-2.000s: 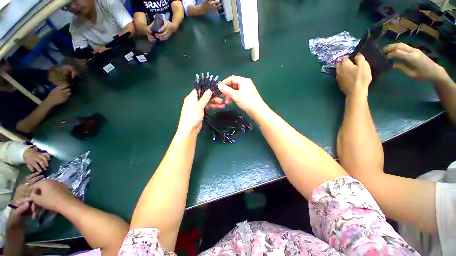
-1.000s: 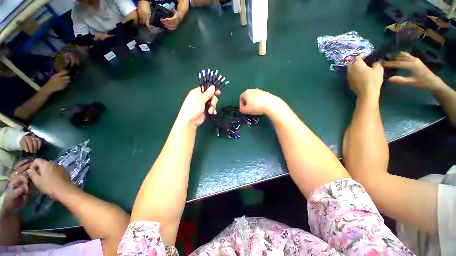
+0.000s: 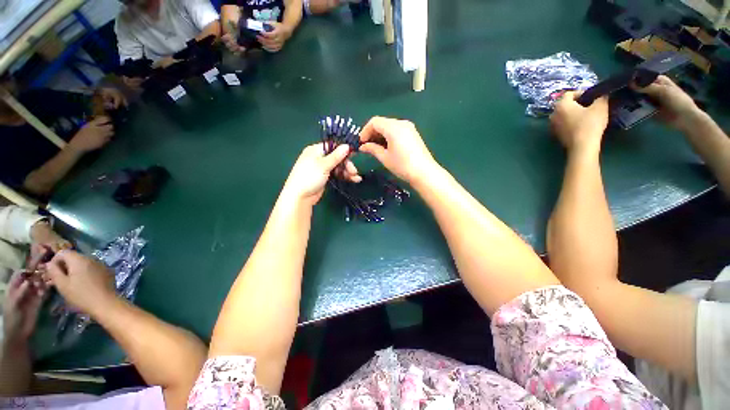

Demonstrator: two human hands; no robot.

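Note:
My left hand [image 3: 314, 170] is closed around a bunch of short black cables [image 3: 339, 133]. Their pale metallic tips fan out above the fist and the cords hang down below it. My right hand [image 3: 394, 144] is at the right side of the fan, its thumb and fingertips pinched on a cable end there. More cables [image 3: 370, 207] with small shiny tips lie loose on the table just below my hands. The cord ends inside my left fist are hidden.
Dark green tabletop [image 3: 240, 152]. Pale post [image 3: 411, 40] ahead. Silvery bags [image 3: 551, 80] to the right and another heap [image 3: 122, 260] to the left. A dark lump [image 3: 141, 186] lies at left. A neighbour's hands hold a black box [image 3: 632, 80] at right. Other people sit around.
My right hand has moved from above the loose cables up to the fan in my left hand. The neighbour at right now holds an opened black box.

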